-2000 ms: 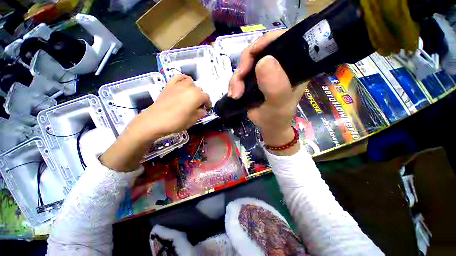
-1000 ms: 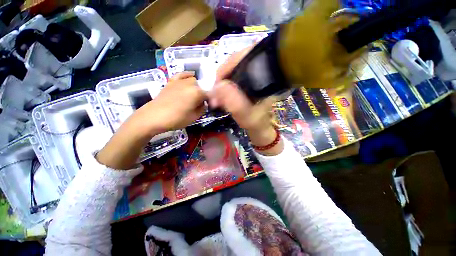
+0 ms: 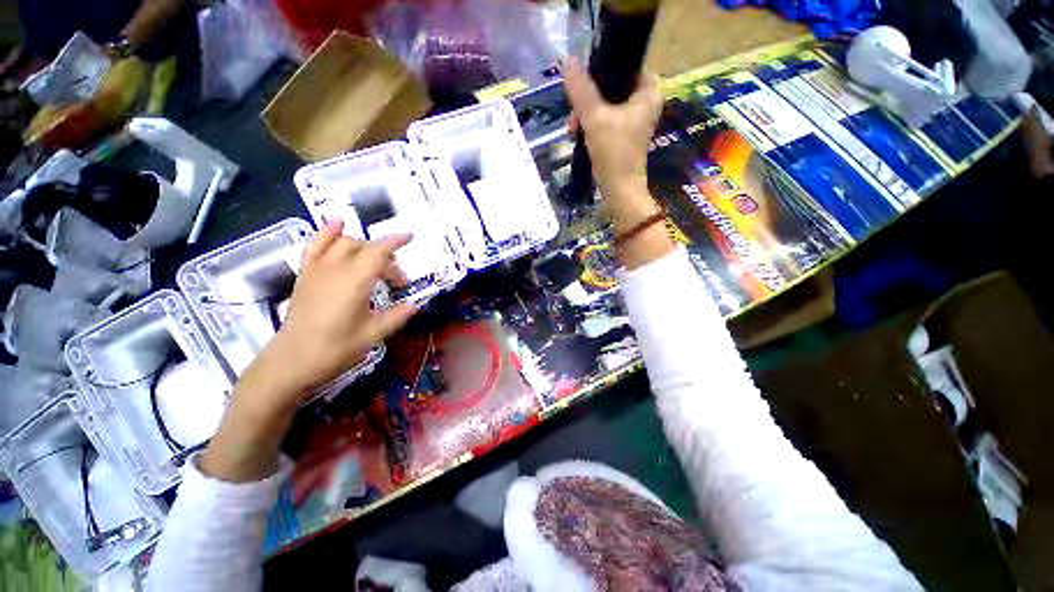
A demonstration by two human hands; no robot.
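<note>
My right hand [image 3: 621, 127] is shut around the black electric screwdriver [image 3: 620, 52], held upright just right of the rightmost housing; its top is cut off by the frame edge. My left hand [image 3: 338, 298] is over the middle of the row, fingers spread, with nothing visible in it. Several open white housings stand in a slanting row: the rightmost [image 3: 485, 185], one beside it [image 3: 372, 199], one partly under my left hand [image 3: 243, 283], and others to the left [image 3: 146, 368]. Thin black cables curve inside the left ones.
White camera units with brackets [image 3: 173, 191] cluster at left. A small cardboard tray [image 3: 347, 98] and pinkish plastic bag [image 3: 462, 41] are behind the housings. Small dark bits lie on the red poster area [image 3: 457, 387]. A large carton [image 3: 890, 393] with white units is below right. Another person's hand [image 3: 148, 17] shows top left.
My right hand and the screwdriver have moved up and away from my left hand, and the screwdriver has turned upright. My left hand has opened and moved left. The view has shifted.
</note>
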